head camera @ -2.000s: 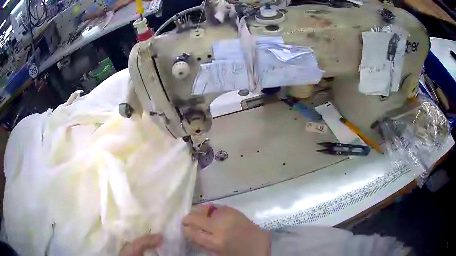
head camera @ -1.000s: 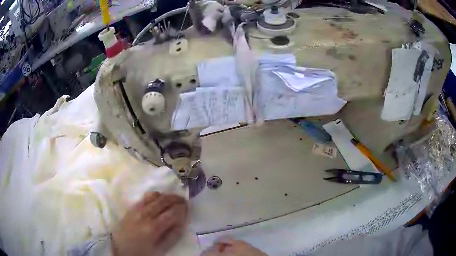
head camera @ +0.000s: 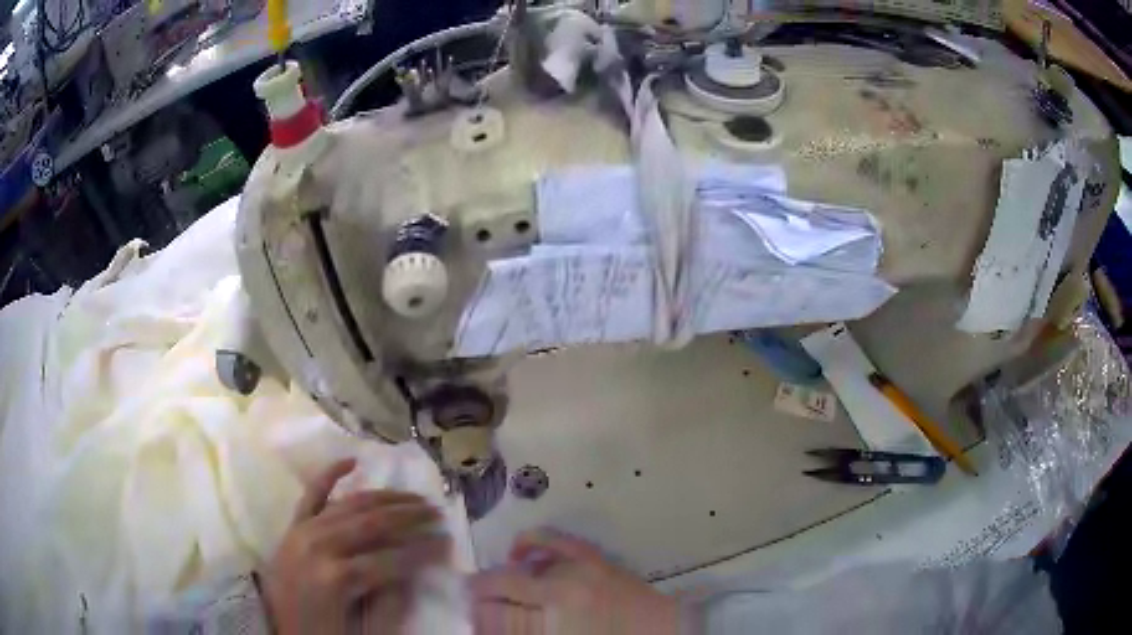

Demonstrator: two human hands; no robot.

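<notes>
A white-to-cream garment (head camera: 137,447) lies bunched at the left of the machine, its edge running to the presser foot (head camera: 466,453) under the head's left end. My left hand (head camera: 360,558) lies on the cloth just in front of the presser foot, slightly blurred, fingers together over the cloth. My right hand (head camera: 565,589) is at the cloth's right edge, close beside the left, its fingertips at the cloth. The lower parts of both hands are near the picture's bottom edge. The needle tip is hidden or too small to see.
The machine head (head camera: 819,149) spans the top, with paper notes (head camera: 583,292) tied on. Black thread snips (head camera: 875,466), an orange-yellow pencil (head camera: 925,426), a white card strip (head camera: 863,391), a blue-handled tool (head camera: 785,356) and a small label (head camera: 804,401) lie right. A clear plastic bag (head camera: 1055,416) is at far right.
Since two seconds ago the view has moved closer to the machine. My left hand has moved up onto the cloth before the presser foot. My right hand has come closer beside it since one second ago.
</notes>
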